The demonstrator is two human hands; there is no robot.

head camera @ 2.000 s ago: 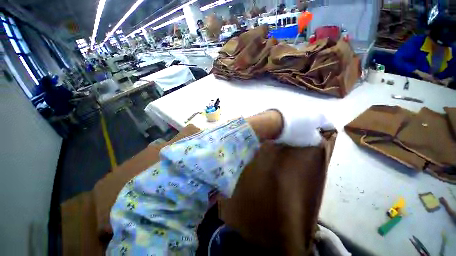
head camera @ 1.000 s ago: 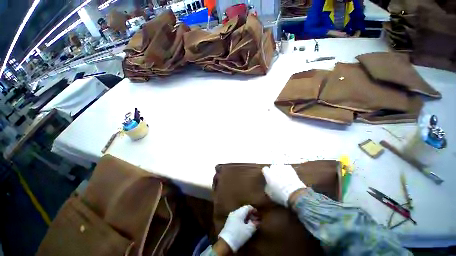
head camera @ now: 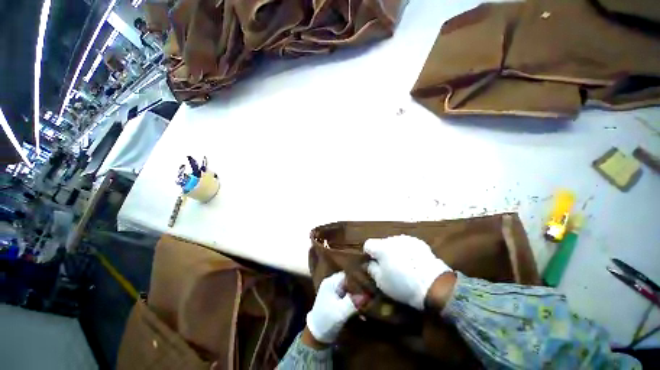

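Note:
A brown bag [head camera: 463, 249] lies over the table's near edge, its mouth partly open at the left corner, with a pale line along its right end. My right hand [head camera: 407, 271], in a white glove, pinches the bag's upper edge near the open corner. My left hand [head camera: 334, 307], gloved with bare fingertips showing, holds a fold of the bag just below and left of my right hand. The two hands are close together. The bag's lower part is dark and partly hidden by my right sleeve.
Crumpled brown bags [head camera: 282, 32] lie at the back left, a folded bag [head camera: 521, 69] at the back right. A tool cup [head camera: 202, 186] stands left. A tan block [head camera: 617, 168], yellow tool [head camera: 560, 215], green handle [head camera: 561, 259] and snips [head camera: 635, 280] lie right. More bags [head camera: 195, 289] are beside my lap.
The left arm, reaching across the bag at first, has drawn back. Both hands have since come together at the bag's left corner, and its mouth has opened there. The view has shifted closer to the table.

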